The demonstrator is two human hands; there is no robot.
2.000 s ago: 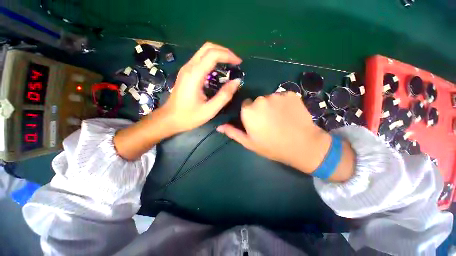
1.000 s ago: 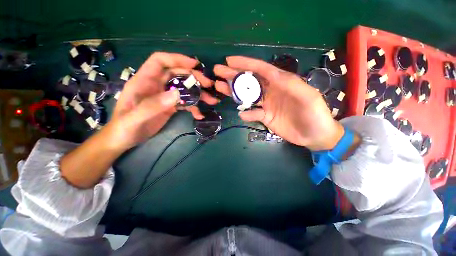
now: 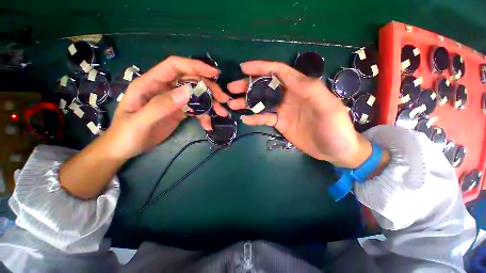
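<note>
My left hand [image 3: 154, 104] holds a round display module [image 3: 200, 101], black with a silvery rim and a cream tape tab at its top. My right hand [image 3: 306, 109] holds another display module [image 3: 264, 95], dark-faced with two cream tabs, in its fingers. A third disc [image 3: 221, 129] lies on the mat between and below the hands, partly under my left fingers. A thin black cable [image 3: 181, 178] runs across the mat by this disc. A small silvery connector board [image 3: 279, 144] lies at the cable's right end.
Discs with tape tabs [image 3: 93, 88] lie at left and more [image 3: 347, 83] at right. An orange-red compartment tray [image 3: 390, 80] with discs stands at far right. The beige power supply [image 3: 16, 144] and a red lead [image 3: 44, 121] are at the left edge. A blue band [image 3: 367, 162] circles my right wrist.
Since a second ago the screen in my right hand has turned from white to dark. Earlier, my hands were close together over the mat; they have moved apart, each with a disc.
</note>
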